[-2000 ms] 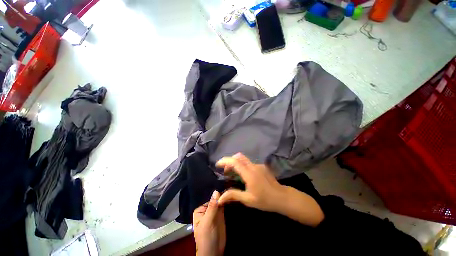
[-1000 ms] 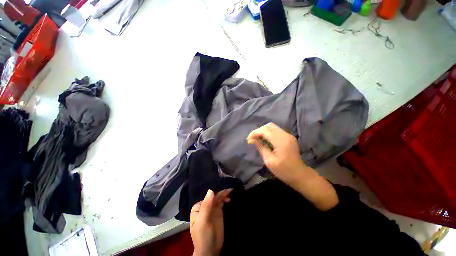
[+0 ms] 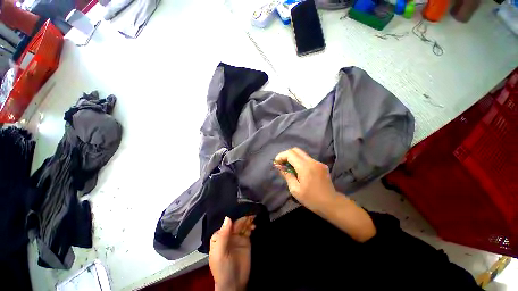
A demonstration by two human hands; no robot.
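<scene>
A grey-and-black polo shirt lies crumpled on the white table in front of me. My left hand is at the shirt's near edge, with its fingers holding the edge of a black sleeve. My right hand is above the grey body, its fingers curled round small thread snips; only a bit of green handle shows. The snips are apart from the sleeve.
A second grey-and-black shirt lies at left, beside black garments. A phone, a green block and an orange bottle are at the back. Red crates stand at right; a red basket is far left.
My right hand has moved away from my left hand, up over the grey body with the snips. My left hand has turned and opened somewhat at the sleeve edge.
</scene>
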